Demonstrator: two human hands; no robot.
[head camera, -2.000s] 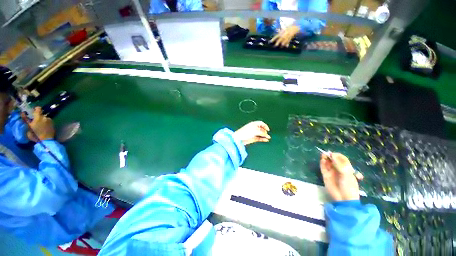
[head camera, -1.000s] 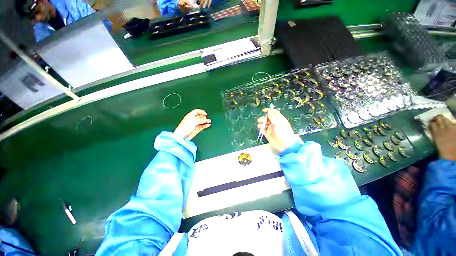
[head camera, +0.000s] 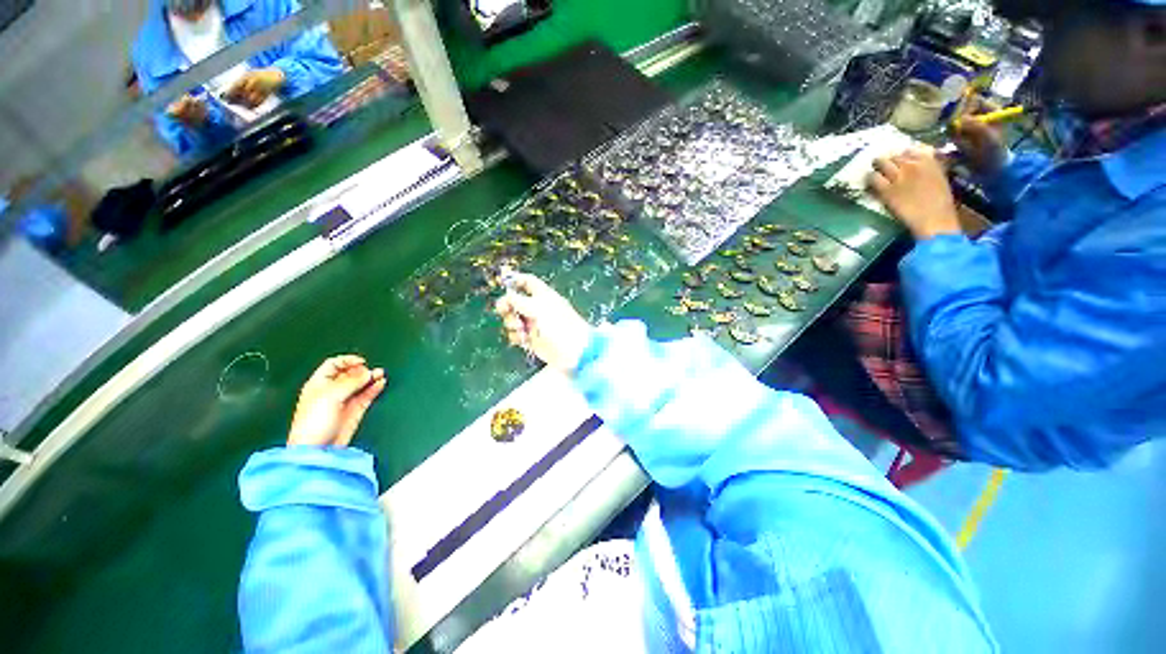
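Observation:
My left hand (head camera: 335, 399) is over the green bench with thumb and fingertips together; whether they pinch something small cannot be told. My right hand (head camera: 542, 322) is closed around a slim pale tool (head camera: 508, 276), mostly hidden by the fingers, over the near part of a clear blister tray (head camera: 441, 335). That tray holds dark and yellow curved parts (head camera: 547, 225) in its farther rows. A round gold-yellow piece (head camera: 508, 425) lies on the white sheet (head camera: 441, 479), beside its black stripe (head camera: 505, 498).
A second, glossier tray (head camera: 691, 166) is farther right. Loose crescent parts (head camera: 748, 288) lie on green near the edge. A black tray (head camera: 569, 105) is beyond. A neighbour in blue (head camera: 1023, 307) works at right; another person (head camera: 230, 64) is across the pale rail (head camera: 192, 319).
The view has swung right, bringing the neighbour at right into fuller view. My right hand stays over the clear tray, its tool now less visible. My left fingers remain together.

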